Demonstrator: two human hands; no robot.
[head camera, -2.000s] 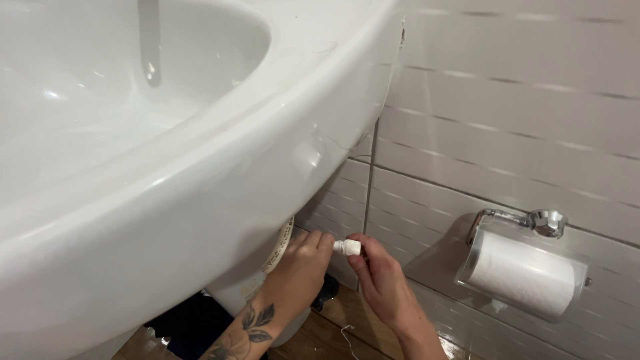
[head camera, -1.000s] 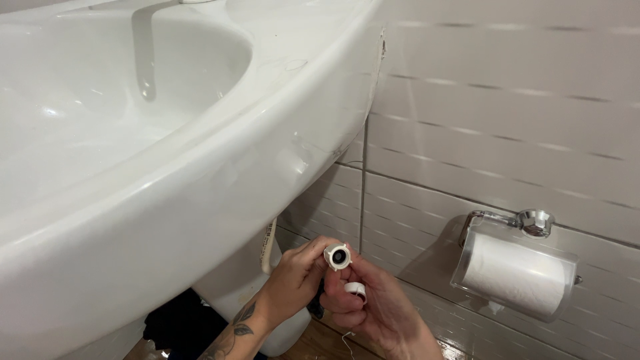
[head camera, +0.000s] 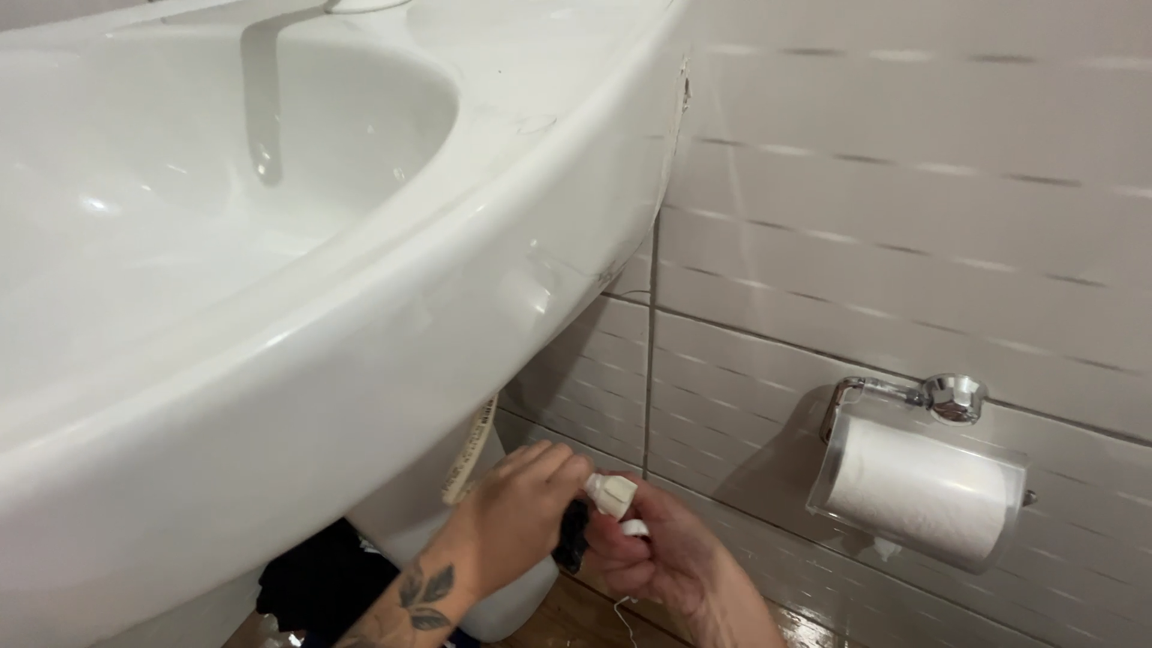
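Observation:
Below the rim of the white ceramic washbasin (head camera: 360, 297), my left hand (head camera: 526, 499) grips the end of a white hose (head camera: 470, 454) that bears printed writing. A white plastic hose nut (head camera: 614, 496) sticks out from its fingers. My right hand (head camera: 652, 549) touches the nut with its fingertips and holds a small white ring (head camera: 634, 528) in its curled fingers, just under the nut. A thin white thread (head camera: 623, 619) hangs below this hand. Part of the hose is hidden behind the basin and my left hand.
A toilet paper roll (head camera: 918, 490) hangs in a chrome holder (head camera: 954, 398) on the tiled wall (head camera: 900, 225) at the right. Black cloth (head camera: 319, 580) lies beside the white pedestal (head camera: 517, 603) under the basin. The floor (head camera: 576, 616) looks like wood.
The nut's open end faced me a second ago; now it points to the right and shows its side. Two seconds ago my right fingers were around the nut; the ring has since come into sight.

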